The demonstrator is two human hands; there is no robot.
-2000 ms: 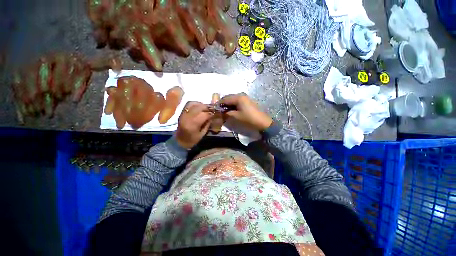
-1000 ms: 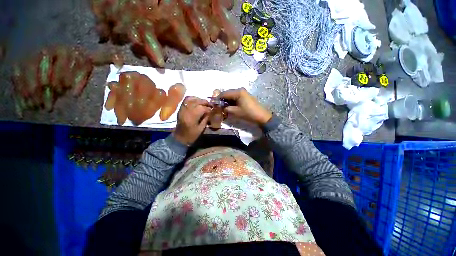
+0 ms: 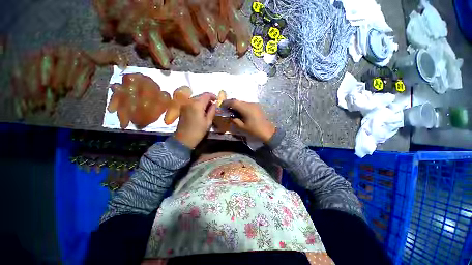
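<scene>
My left hand (image 3: 195, 120) and my right hand (image 3: 251, 120) meet over the right half of the white sheet (image 3: 209, 82). Their fingertips hold a small orange-brown soft body (image 3: 222, 123) between them, with a small dark fitting at its upper part. An orange tip (image 3: 221, 97) shows just above the fingers. The exact grip of each hand is too small and blurred to tell in full. A pile of orange-brown bodies (image 3: 138, 101) lies on the left half of the sheet, with one or two bodies (image 3: 178, 98) beside my left hand.
A large heap of bodies (image 3: 155, 26) is at the back left, a bunch (image 3: 49, 83) at left. Yellow-tagged black pieces (image 3: 271, 33), a cord hank (image 3: 321, 41), white cloths (image 3: 370, 114) and a cup (image 3: 422, 115) are right. Blue crates (image 3: 409, 207) flank my apron (image 3: 233, 217).
My left hand has turned, its fingertips now higher and nearer the loose bodies. More orange shows beside it than before. My right hand stays close to its earlier place, slightly lower.
</scene>
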